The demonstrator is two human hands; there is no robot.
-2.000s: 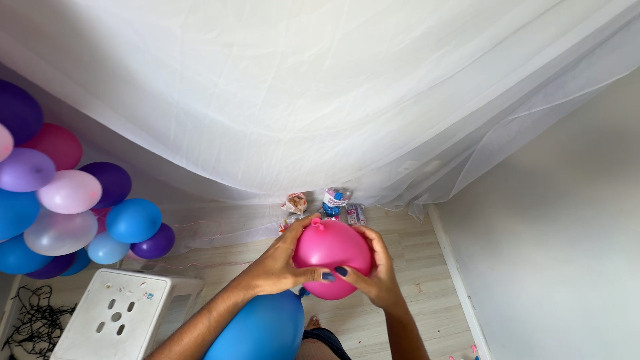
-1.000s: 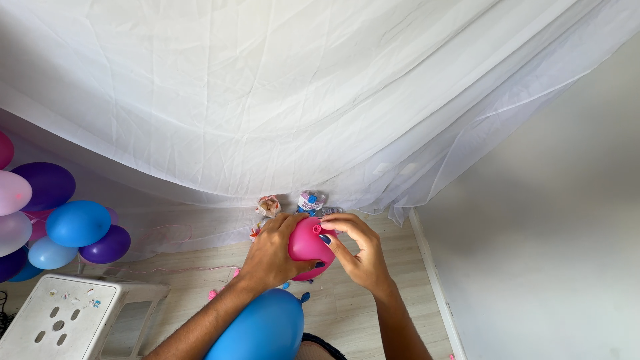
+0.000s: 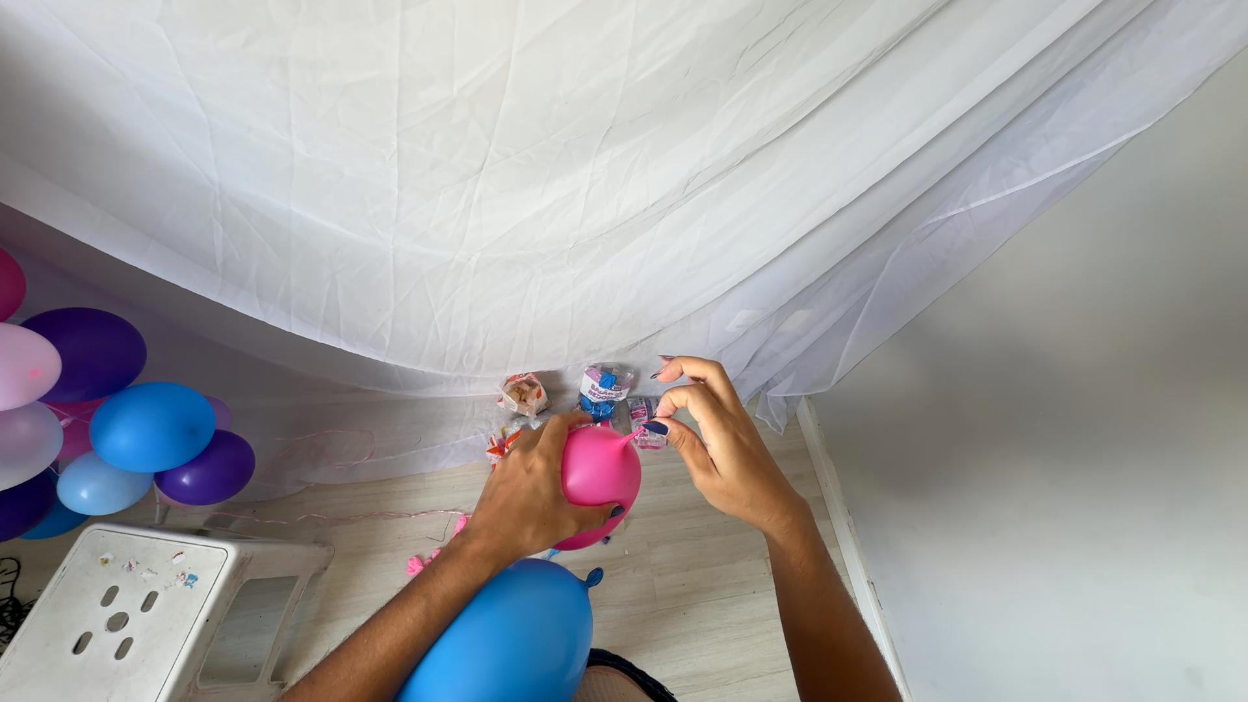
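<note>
My left hand (image 3: 536, 492) is wrapped around a pink balloon (image 3: 600, 478), its thumb on the lower side. With thumb and index finger, my right hand (image 3: 717, 444) pinches the balloon's neck, which is stretched out toward the upper right. A larger tied blue balloon (image 3: 507, 634) lies just below, between my forearms and partly behind the left one.
White sheer curtain (image 3: 439, 195) hangs ahead. A balloon cluster (image 3: 151, 426) and a white plastic stool (image 3: 146, 595) are at left. Opened balloon bags (image 3: 604, 385) and pink scraps (image 3: 419, 564) lie on the floor. A grey wall (image 3: 1053, 468) stands at right.
Two seconds ago both hands cupped the pink balloon. Now my right hand is off its side and pulls the neck outward, while my left hand still holds the body.
</note>
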